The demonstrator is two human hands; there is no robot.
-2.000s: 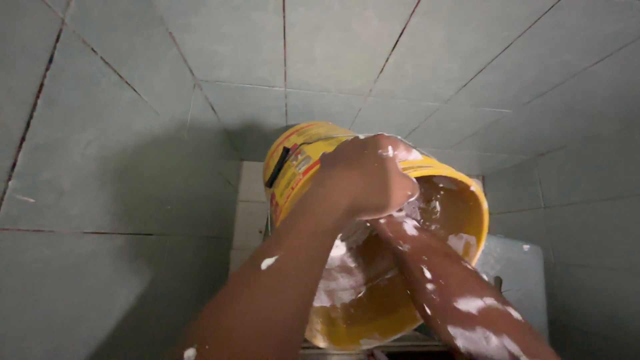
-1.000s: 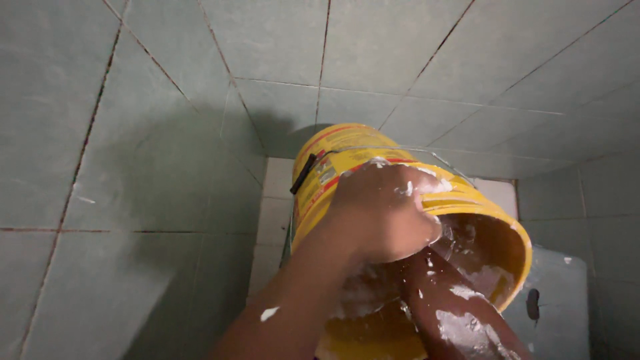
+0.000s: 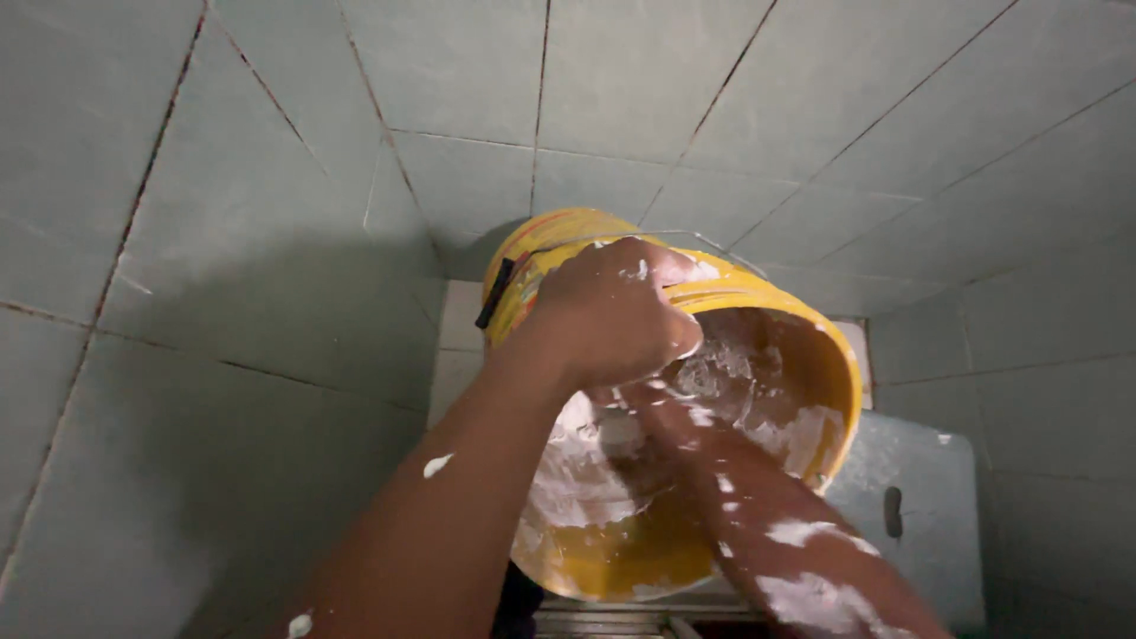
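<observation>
A yellow plastic bucket (image 3: 621, 550) lies tilted, its mouth facing me and a wire handle over its upper side. My left hand (image 3: 612, 306) grips the upper rim, fingers over the outside and thumb at the inner edge. My right forearm, spotted with a white paste, reaches into the bucket; the right hand (image 3: 626, 395) is mostly hidden behind my left hand and in shadow, so what it holds cannot be told. White paste (image 3: 577, 497) is smeared over the bucket's inner wall.
Grey-green tiled walls (image 3: 648, 80) close in behind and on both sides. A pale plastic stool (image 3: 932, 497) with a slot in its top stands right of the bucket. Light floor tiles (image 3: 457, 324) show to the left of the bucket, and a metal grating or track (image 3: 612, 619) lies below.
My left hand keeps its grip on the bucket's rim, and the right arm stays inside. The view has shifted a little. No other change is plain.
</observation>
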